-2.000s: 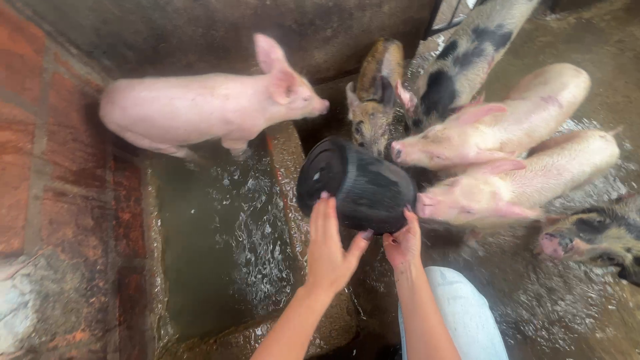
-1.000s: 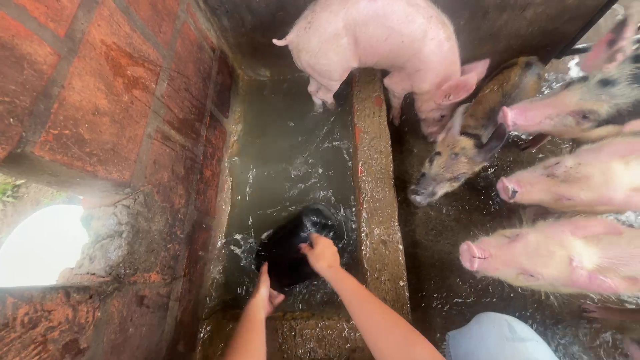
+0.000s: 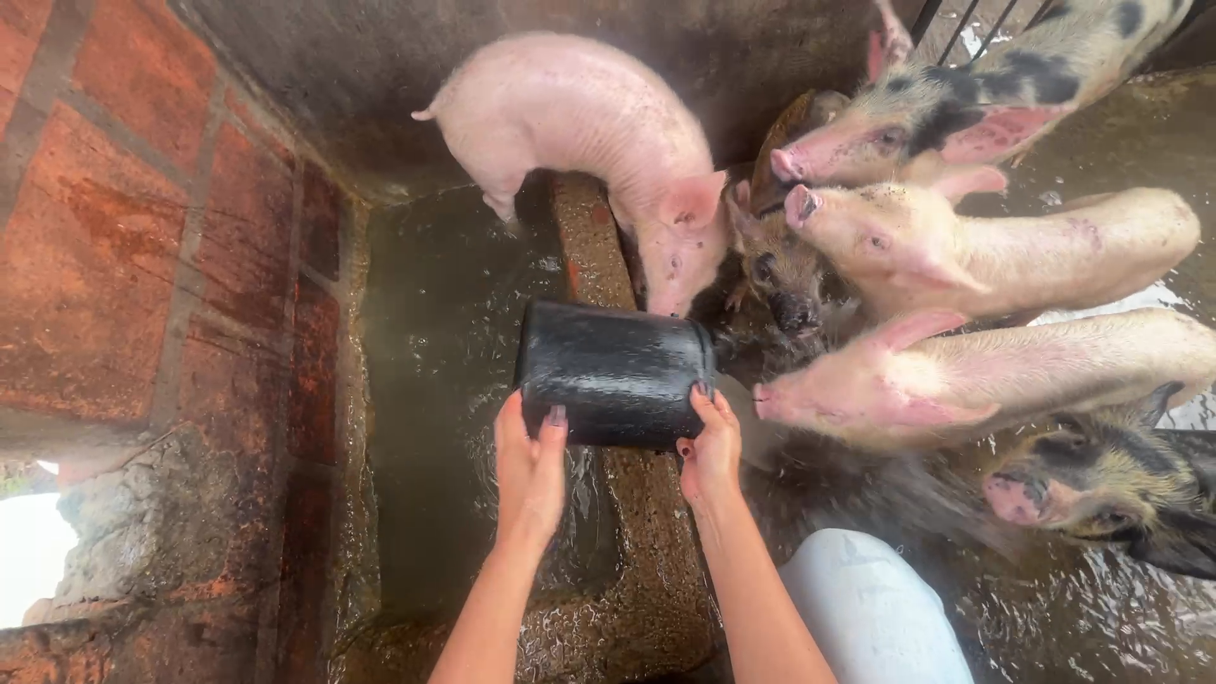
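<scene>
A black plastic bucket (image 3: 616,372) lies tipped on its side in the air over the concrete trough rim, its mouth toward the pigs on the right. My left hand (image 3: 534,465) grips it at the base end, and my right hand (image 3: 711,442) has hold of it near the mouth. Water splashes on the wet floor (image 3: 883,503) to the right of the bucket. A pink pig (image 3: 579,114) straddles the trough rim, its snout just behind the bucket. Murky water (image 3: 437,380) stands in the trough beneath and to the left.
The trough's concrete rim (image 3: 655,541) runs under my arms. At the left rises a red brick wall (image 3: 123,247). Crowded at the right are a spotted pig (image 3: 1007,95), a pale pig (image 3: 1035,247), another pale pig (image 3: 1026,370), a small brown pig (image 3: 784,275) and a black-and-pink pig (image 3: 1111,484).
A second ago the bucket was down in the trough water; both hands have lifted it and moved it right, over the rim. Water now splashes on the floor beside it.
</scene>
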